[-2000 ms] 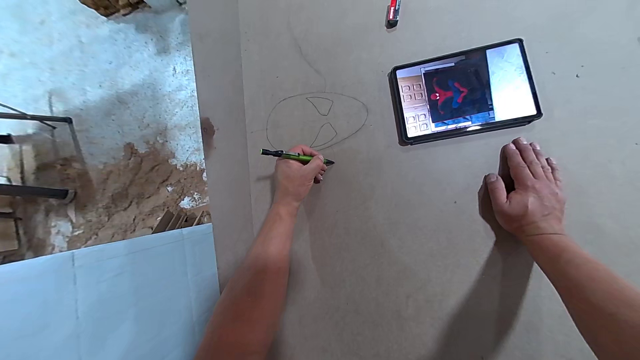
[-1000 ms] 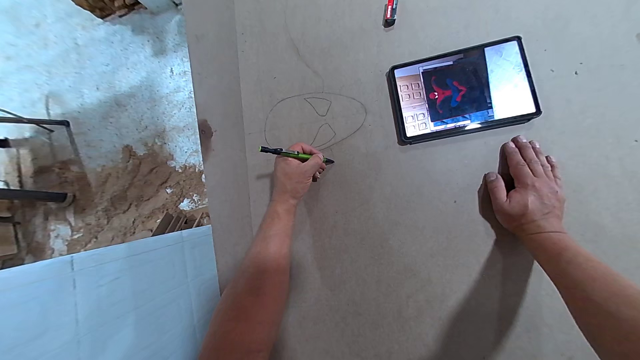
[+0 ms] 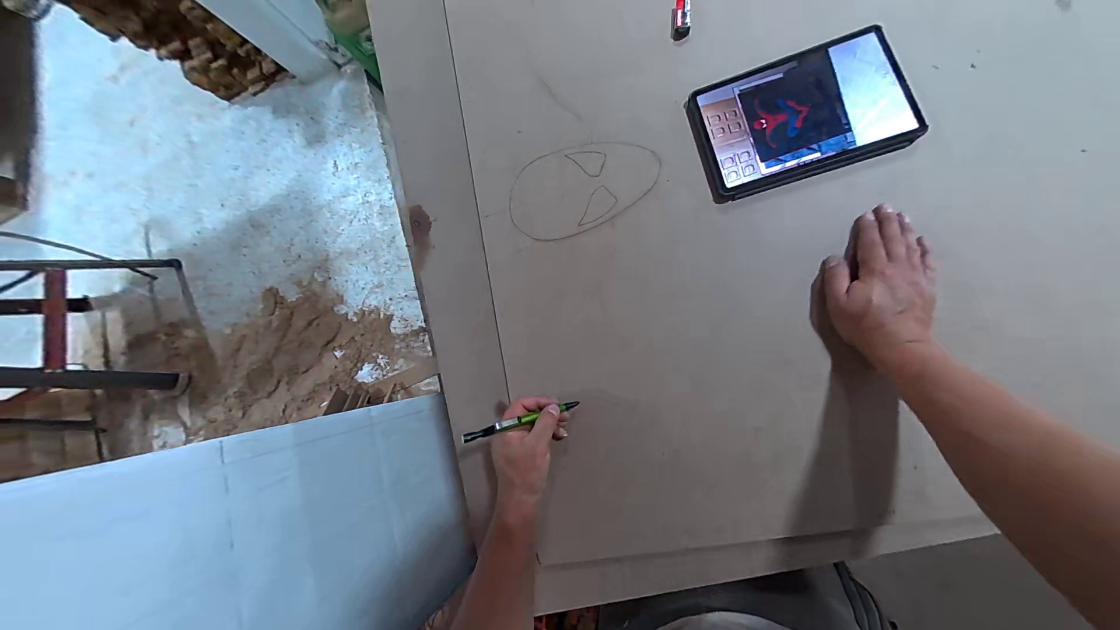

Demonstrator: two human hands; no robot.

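Note:
A green and black pencil-like pen [image 3: 516, 423] is held by my left hand [image 3: 527, 446] near the left edge of a large greyish-tan board [image 3: 682, 455], its tip pointing right. Above that hand is a drawn oval outline [image 3: 564, 236] with two rounded triangular eye shapes [image 3: 598, 206] inside. My right hand [image 3: 884, 293] lies palm down on the board, holding nothing, its thumb apart from the fingers. Just above its fingertips rests a tablet [image 3: 809, 114] in a dark case, its screen lit with a red and blue figure on a dark ground.
A red and black marker-like object [image 3: 682, 19] lies at the top of the board. Left of the board are a pale floor with brown dirt [image 3: 297, 359], a metal frame [image 3: 87, 378] and a white panel [image 3: 219, 525]. The board's near edge is by my body.
My left hand has moved away from the oval's lower edge, down the board toward its near left corner, with the pen still held. My right hand stays below the tablet. The view has shifted.

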